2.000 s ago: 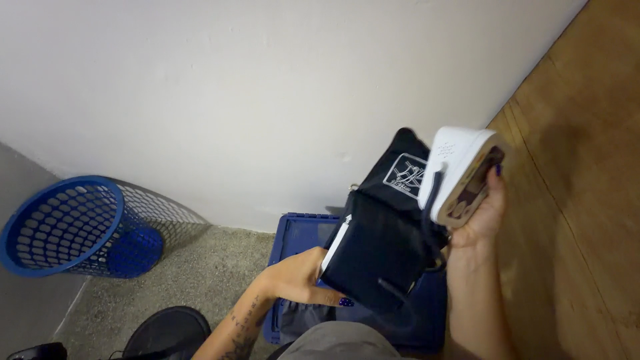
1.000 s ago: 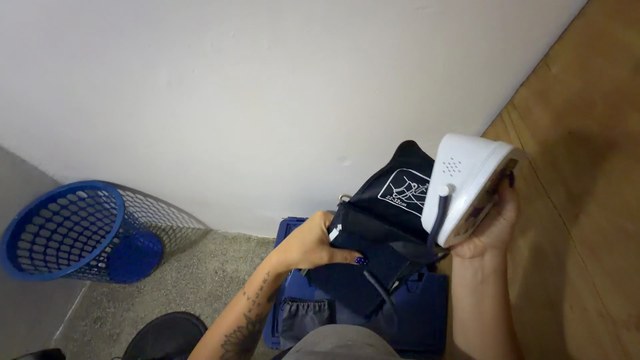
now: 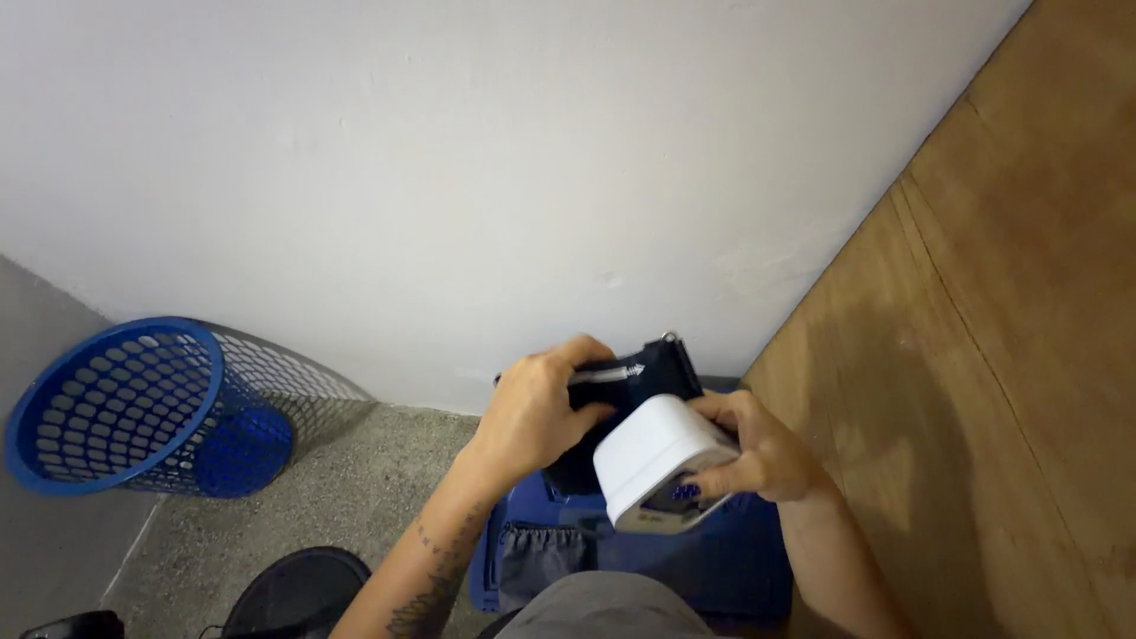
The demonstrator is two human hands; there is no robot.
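Observation:
A white blood pressure monitor (image 3: pixel 652 448) is gripped by my right hand (image 3: pixel 754 448), its display side tilted down and to the right. My left hand (image 3: pixel 546 408) holds a black fabric cuff (image 3: pixel 635 377) with a metal ring at its upper corner and a white arrow print. The cuff lies just behind and left of the monitor, partly covered by it and by my fingers. Below both hands is a blue plastic lid or box (image 3: pixel 683 568), with a small grey drawstring pouch (image 3: pixel 543 559) on its left part.
A blue mesh plastic basket (image 3: pixel 209 408) leans at the left by the white wall (image 3: pixel 532 177). A black round object (image 3: pixel 297 590) is on the speckled floor (image 3: pixel 364 488). A brown wooden panel (image 3: pixel 1003 337) rises at the right. A grey-clothed knee (image 3: pixel 612 608) is at the bottom.
The cuff has been turned, so its printed diagram no longer shows and an arrow print does. The monitor has moved left and down with my right hand and tilted over.

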